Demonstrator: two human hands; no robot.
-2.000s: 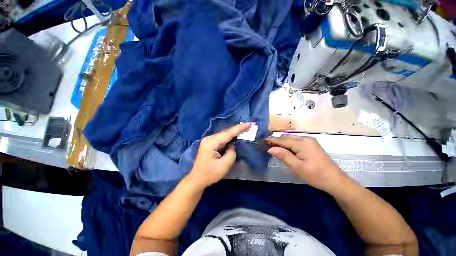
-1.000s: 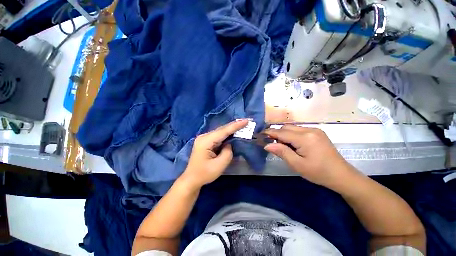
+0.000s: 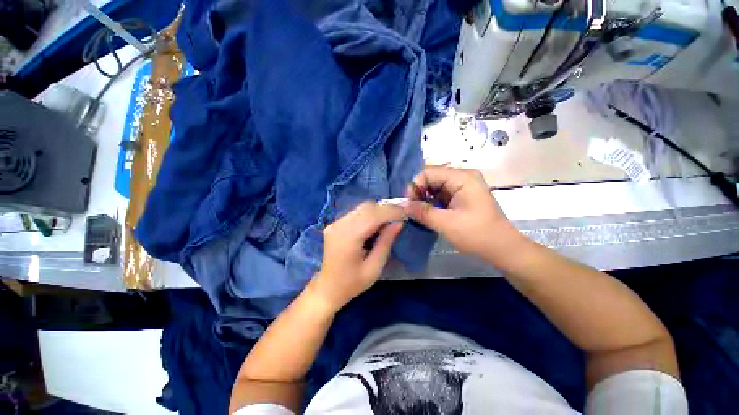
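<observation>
A blue denim-like garment (image 3: 284, 105) lies heaped on the table left of the needle, its front part reaching the table's front edge. My left hand (image 3: 356, 243) pinches the garment's edge and a small white care label (image 3: 395, 201), now mostly covered by the fingers. My right hand (image 3: 458, 207) is bare, with thumb and fingertips closed at the label's right end, touching the left fingertips. Whether the right fingers also hold snips cannot be seen.
The sewing machine (image 3: 535, 61) stands at the upper right with a dark knob (image 3: 544, 126) below its head. Spare labels (image 3: 619, 156) lie on the bed. Ruler tape (image 3: 583, 235) runs along the front edge. A grey vented box (image 3: 40, 154) stands left, beyond brown tape (image 3: 154, 146).
My right hand has moved up and left onto the label, meeting my left fingertips. The label, earlier showing flat, is now mostly covered. The view has shifted slightly.
</observation>
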